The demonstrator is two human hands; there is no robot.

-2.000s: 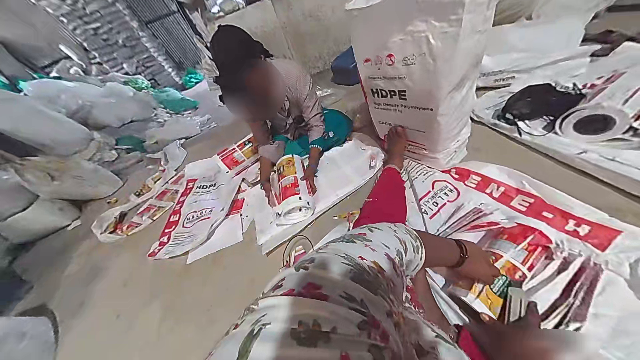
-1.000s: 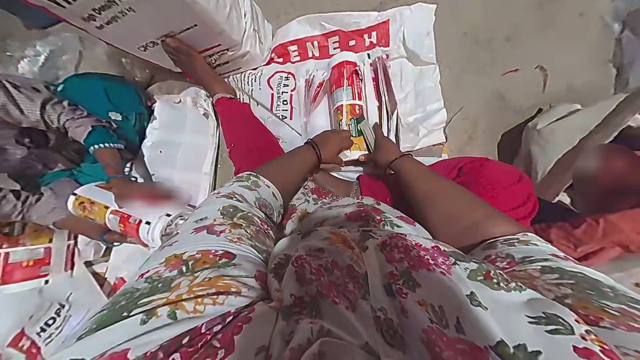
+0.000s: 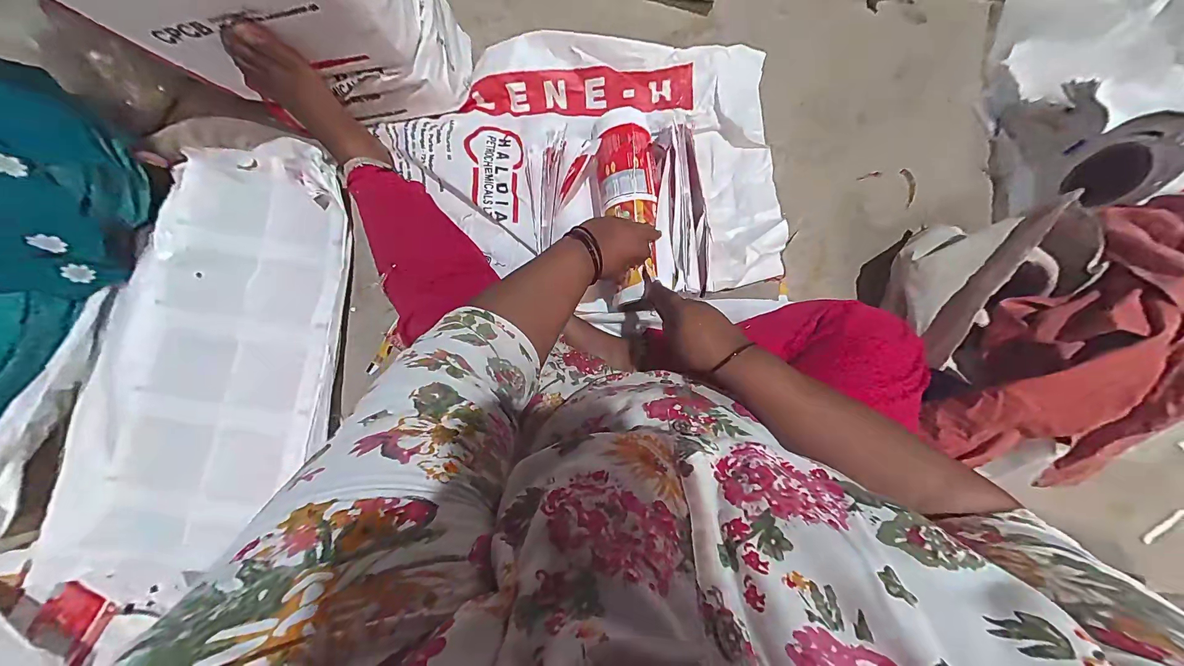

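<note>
A red and yellow printed roll (image 3: 629, 171) with white bands lies lengthwise on a flattened white woven sack (image 3: 731, 176). My left hand (image 3: 624, 248) is across the lower part of this roll, its fingers curled on the printed surface. Beside the roll's near end is my right hand (image 3: 689, 328), thumb raised towards the roll; its fingers are in shadow, and whether they hold anything cannot be told. Stacked thin white sheets (image 3: 684, 208) stand on edge along the roll's right side, and more folded sheets (image 3: 552, 190) are at its left.
A full white sack (image 3: 388, 55) with printing stands at upper left, my bare foot against it. Left of my leg lies a long white wrapped bundle (image 3: 203, 324), beside another person's teal clothing (image 3: 65, 213). Reddish cloth (image 3: 1091, 361) and a grey roll (image 3: 1110, 166) are at right.
The view has swung down and right onto my lap. My left hand stays at the roll's lower part. The other person's hands, seen earlier on a printed roll, are out of view.
</note>
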